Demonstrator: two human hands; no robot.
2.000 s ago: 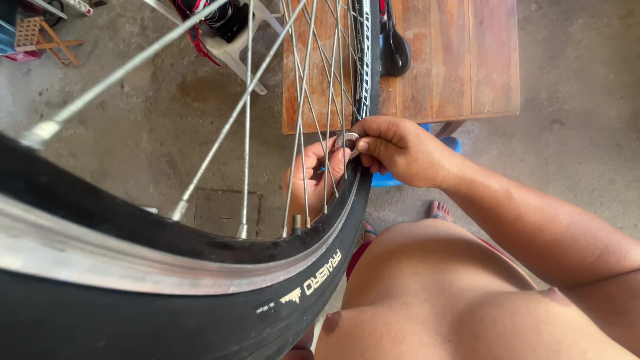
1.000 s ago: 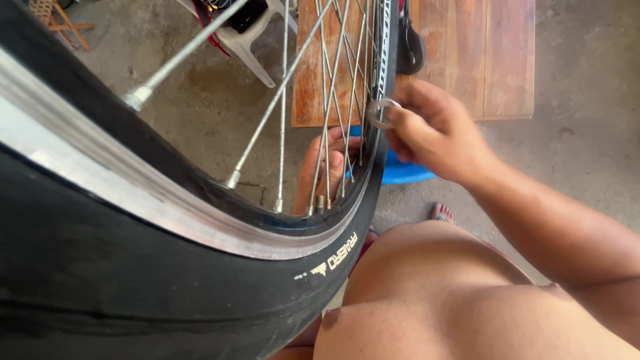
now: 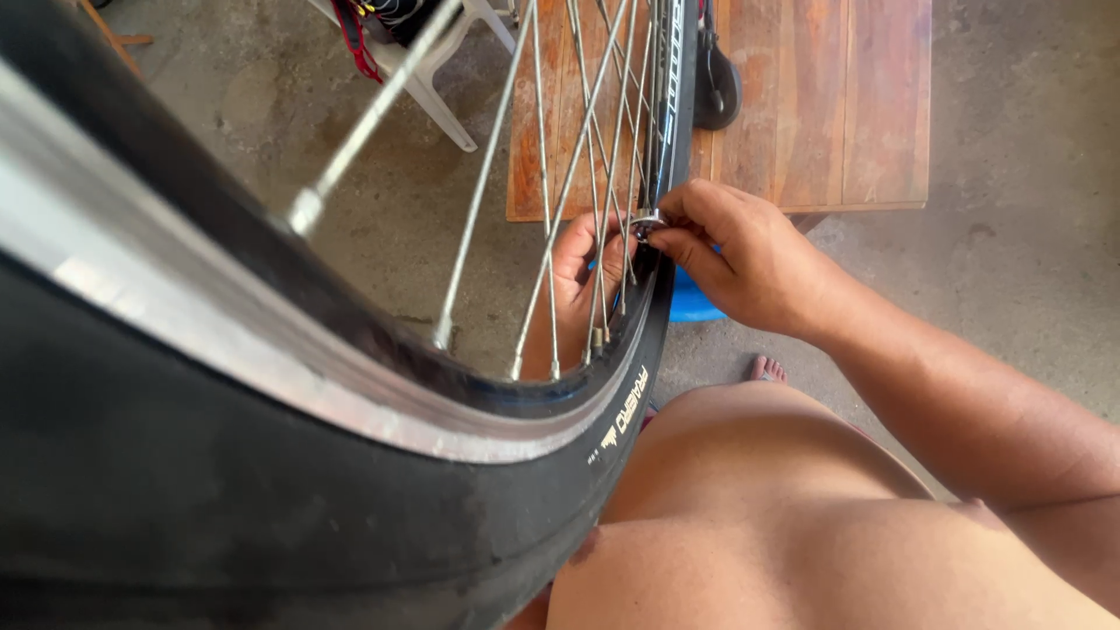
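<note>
A bicycle wheel with a black tyre [image 3: 350, 525], a silver and black rim [image 3: 367, 411] and metal spokes [image 3: 481, 184] fills the left and middle of the view. My right hand [image 3: 744, 254] pinches a small round metal tool [image 3: 647, 219], probably a spoke wrench, at the inner side of the rim. Beyond the spokes, my left hand [image 3: 582, 289] has its bent fingers close to the same tool; whether they touch it is hidden by the spokes. The valve stem [image 3: 598, 339] stands on the rim just below that hand.
Behind the wheel stands a wooden table [image 3: 814, 105] with a black bicycle saddle [image 3: 717, 87] on it. A white plastic chair [image 3: 437, 96] holding dark and red items is at the upper left. Something blue [image 3: 693, 297] shows under the hands. My foot [image 3: 768, 367] is on the concrete floor.
One second ago my right hand held the metal tool off the rim, to its right; now it is back at the spokes beside my left hand's fingers.
</note>
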